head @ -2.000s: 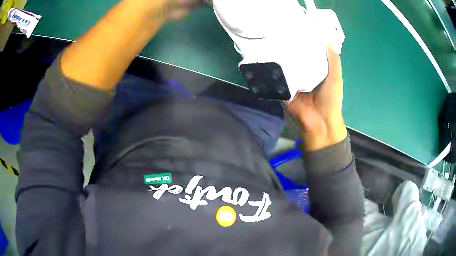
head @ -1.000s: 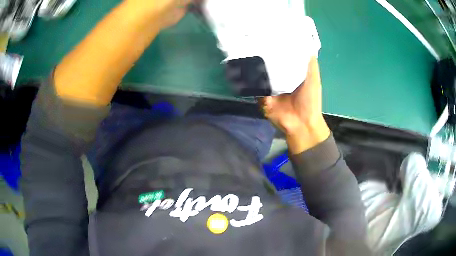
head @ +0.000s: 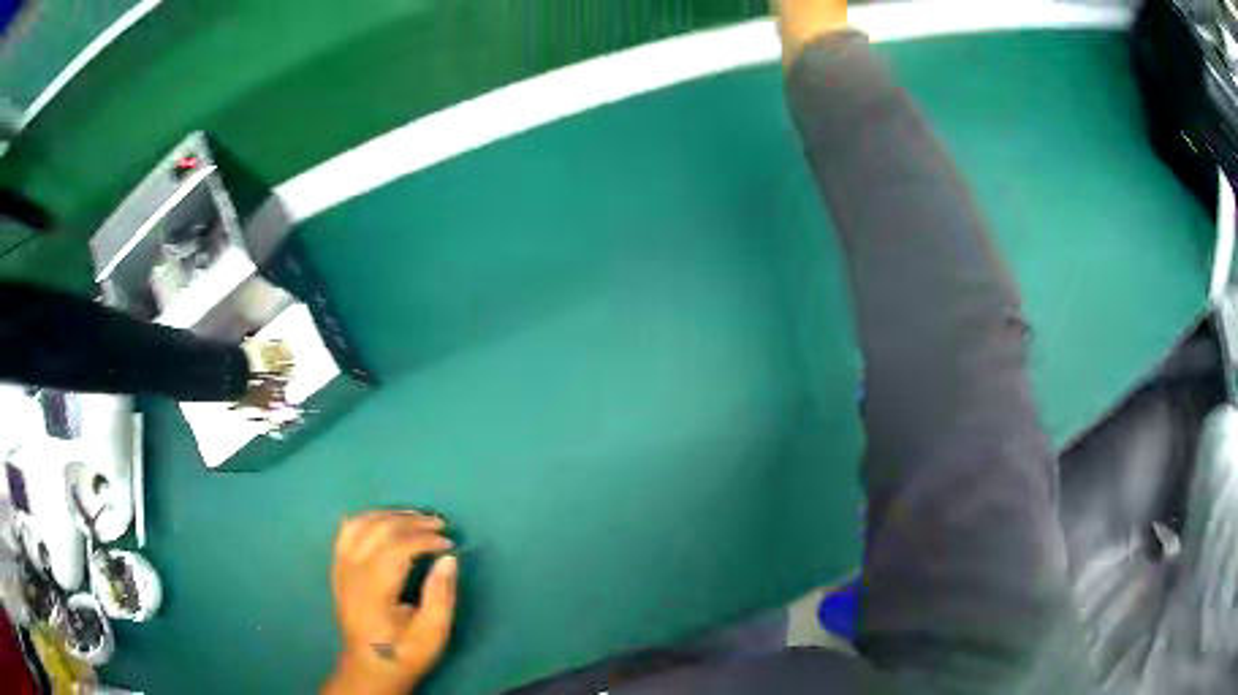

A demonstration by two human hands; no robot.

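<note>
My left hand (head: 391, 587) is at the lower left over the green bench, fingers curled around a dark thing that looks like the electric screwdriver (head: 424, 577). It is mostly hidden, with a faint thin tip towards the right. My right arm reaches far forward. Only the wrist end of my right hand (head: 815, 18) shows, cut off by the top edge, so its fingers and anything in them are hidden. No white camera shows in my hands.
On the green bench (head: 611, 353), a silver-white box (head: 177, 251) stands at the left, with a blurred dark sleeve-like shape (head: 109, 340) reaching its white front part. Open white housings (head: 125, 584) lie at the lower left. A white line crosses the bench behind.
The view has swung to the bench. My right arm has stretched forward, and the white camera it held is out of view. My left hand has come back to the lower left.
</note>
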